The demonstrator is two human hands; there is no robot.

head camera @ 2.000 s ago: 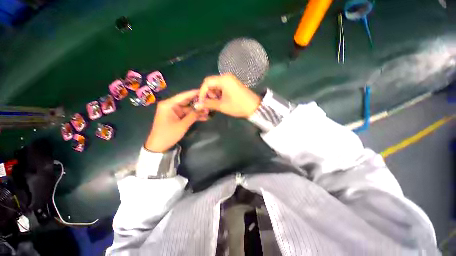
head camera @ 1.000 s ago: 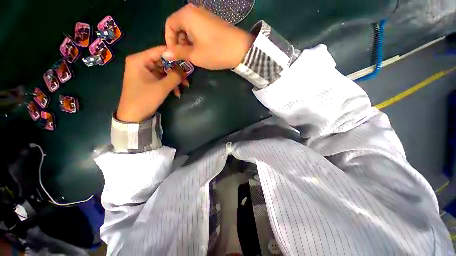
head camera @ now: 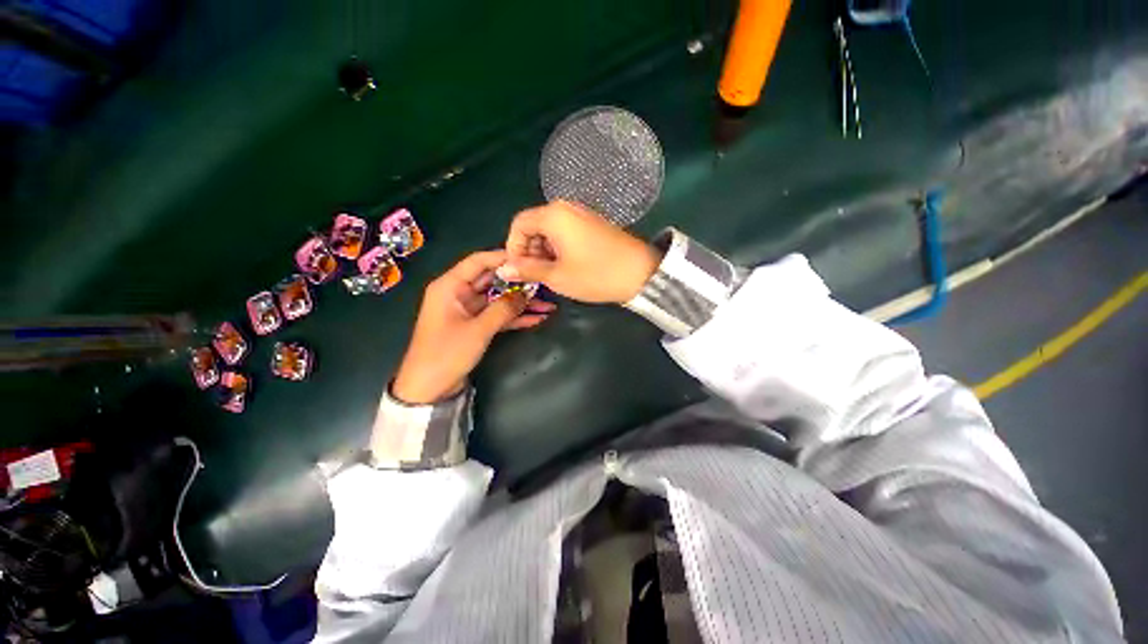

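My left hand point(head camera: 456, 321) holds a small housing point(head camera: 514, 289) between thumb and fingers, with its silver and orange inside partly showing. My right hand point(head camera: 582, 255) is above it, its thumb and fingertips pinched together at the housing's upper edge. Whether a tiny part is between the right fingertips cannot be made out. Several pink-rimmed housings point(head camera: 295, 297) lie in loose rows on the green mat to the left. A grey-silver piece point(head camera: 361, 286) sits at the edge of one of them. The round grey screw dish point(head camera: 603, 166) is just beyond my right hand.
An orange screwdriver point(head camera: 753, 57) lies at the top, right of the dish. Tweezers point(head camera: 847, 83) and a blue loop point(head camera: 879, 11) are further right. A blue coiled cord point(head camera: 933, 255) hangs at the bench edge. A metal rail point(head camera: 95, 340), white cable point(head camera: 186, 522) and small dark part point(head camera: 356, 81) are left.
The view has shifted, so the dish and screwdriver show again. The housing stays in my left hand, and my right fingers remain at it, with small changes in finger pose.
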